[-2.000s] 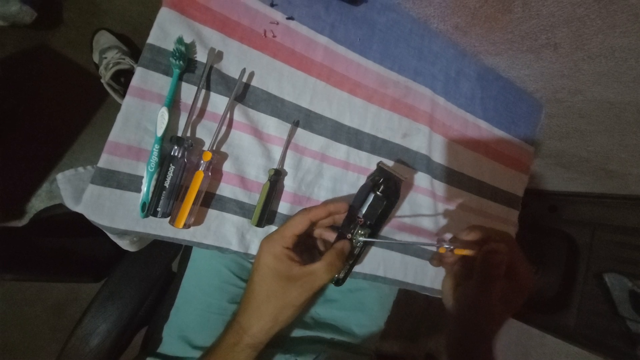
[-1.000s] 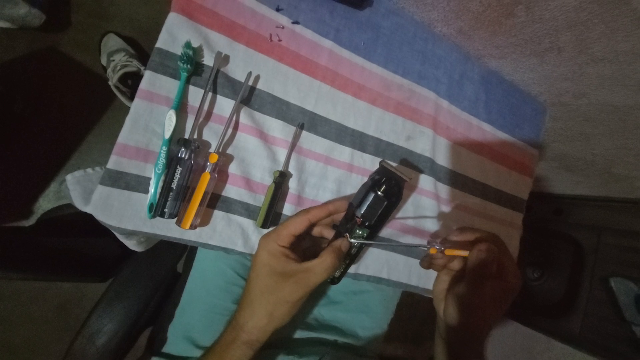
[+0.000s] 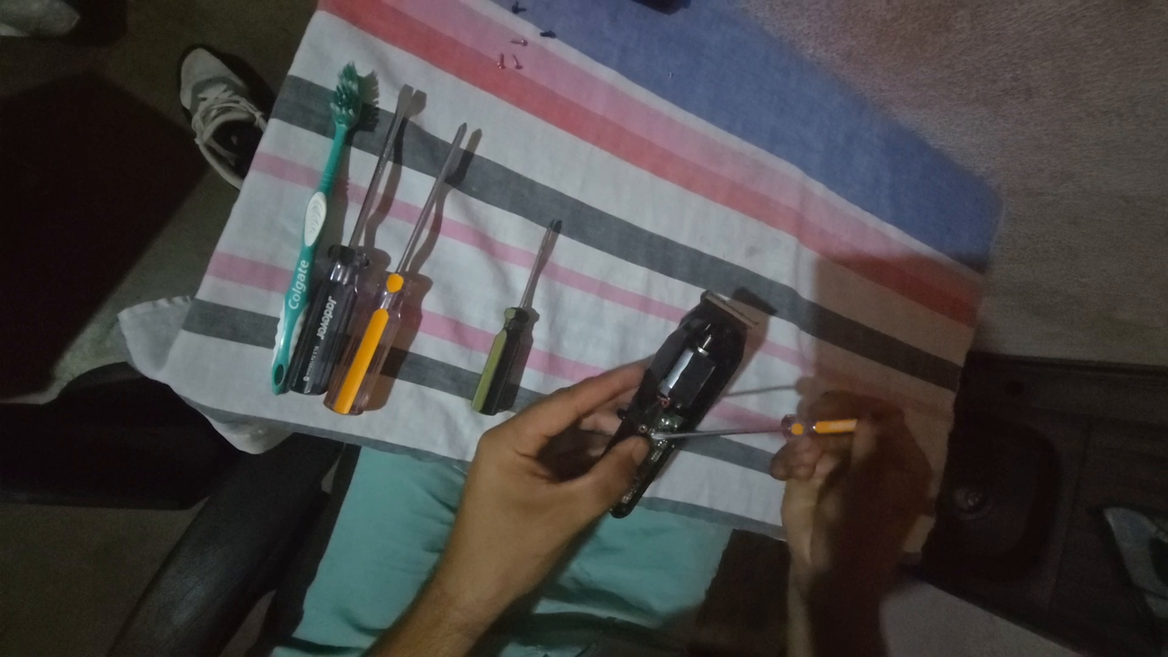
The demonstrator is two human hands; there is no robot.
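Observation:
My left hand holds a black hair clipper by its lower body, over a striped cloth. The clipper's housing is off, so its circuit board and inner parts show, and its metal blade points up and away. In my right hand is a small screwdriver with an orange and clear handle; its shaft runs left to the circuit board beside my left thumb. Whether the tip touches a screw or a wire cannot be told. A small green and black screwdriver lies left of the clipper.
Farther left on the cloth lie an orange-handled screwdriver, a black-handled screwdriver and a green toothbrush. Several small screws rest near the far edge. A black armrest is at lower left, a shoe at upper left.

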